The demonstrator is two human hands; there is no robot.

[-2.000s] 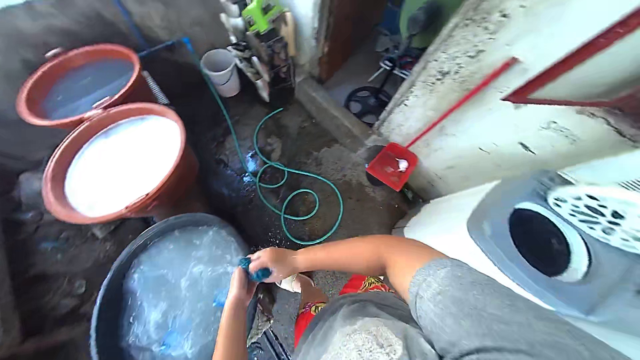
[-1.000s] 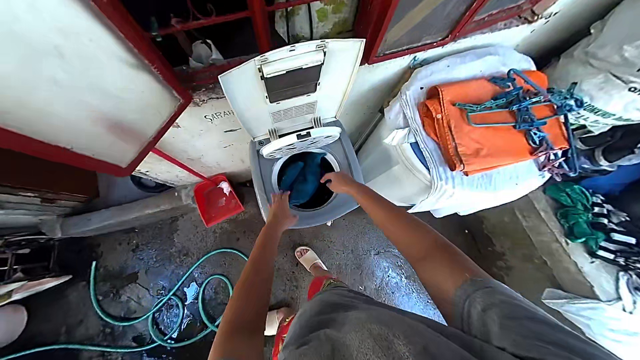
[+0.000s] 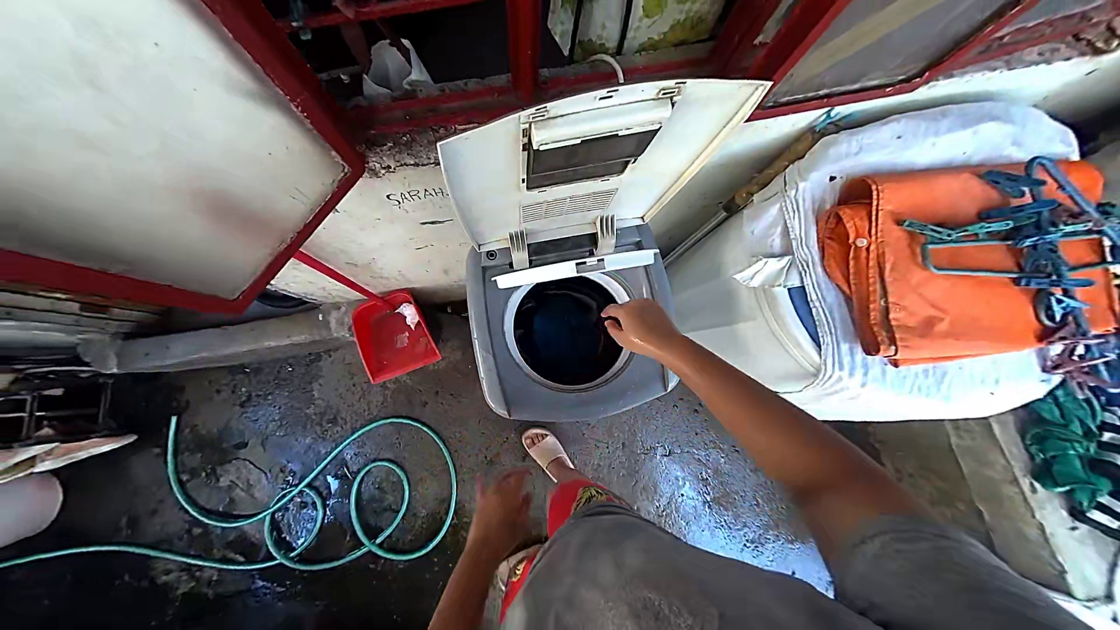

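Note:
A grey and white top-loading washer or spin dryer (image 3: pixel 573 407) stands against the wall with its outer lid (image 3: pixel 604 149) raised. Its white inner lid (image 3: pixel 577 268) is tilted up behind the round opening. Dark blue cloth (image 3: pixel 564 337) lies down in the shadowed drum. My right hand (image 3: pixel 639 325) is at the right rim of the opening, fingers curled; whether they grip the rim or a bit of cloth I cannot tell. Blurred by motion, my left hand (image 3: pixel 503 507) hangs low in front of my body, away from the machine, with nothing visible in it.
Left of the machine a red dustpan (image 3: pixel 395 341) rests on the wet floor. A green hose (image 3: pixel 297 490) lies coiled at lower left. At right, a white cover (image 3: pixel 945 394) carries folded orange fabric (image 3: pixel 919 262) and blue clip hangers (image 3: pixel 1041 236). A red-framed panel (image 3: pixel 341 166) juts in at upper left.
Two seconds ago both hands held blue cloth over a water tub. One second ago they were at the machine's opening with it. Now the cloth is lower in the drum and my left hand has drawn back.

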